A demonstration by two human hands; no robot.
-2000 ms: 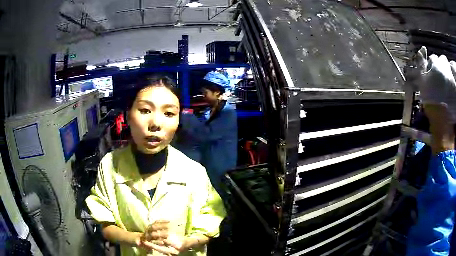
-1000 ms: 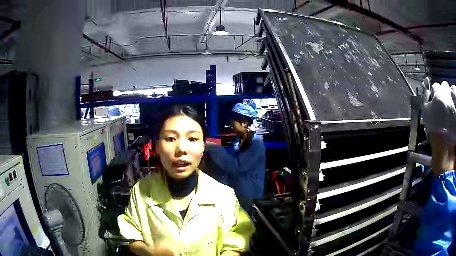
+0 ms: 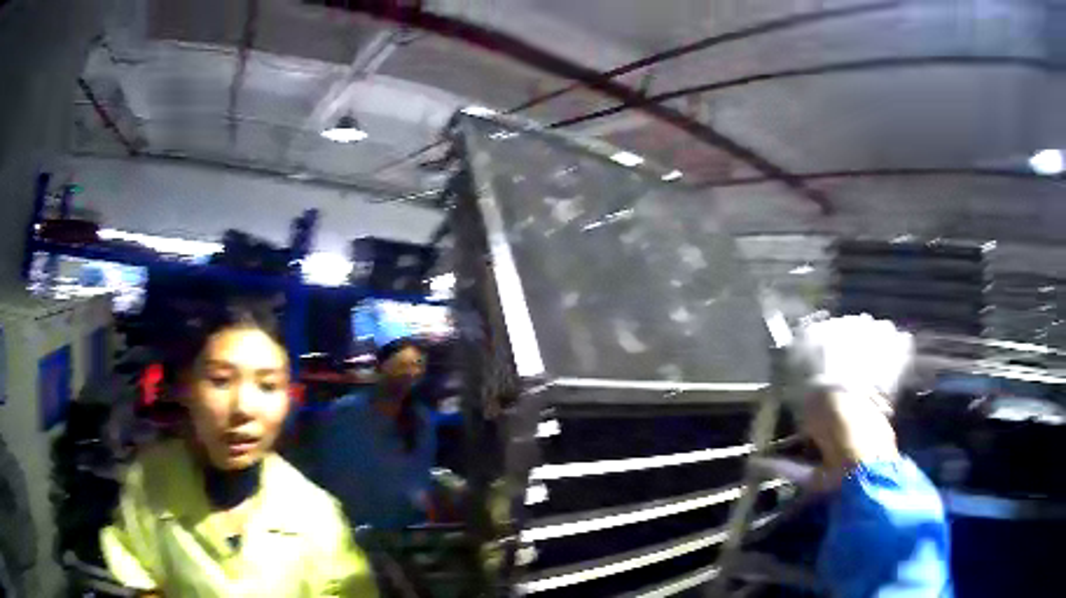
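A tall tray rack (image 3: 631, 386) stands in front of me, with a scuffed grey top panel and several pale-edged shelves below it. My right hand (image 3: 853, 356), in a white glove with a blue sleeve, is raised at the rack's right upright. It is blurred, and I cannot tell whether its fingers hold the frame. My left hand is not in view.
A person in a yellow-green jacket (image 3: 240, 532) stands close at the left. Another person in blue (image 3: 374, 456) is behind. Cream cabinets (image 3: 76, 321) stand at the far left. A dark ribbed stack (image 3: 912, 286) is behind my right hand.
The view has swung right and up, so the rack, both people and my right hand appear further left. The fan has left the view. My right hand stays by the rack's upright.
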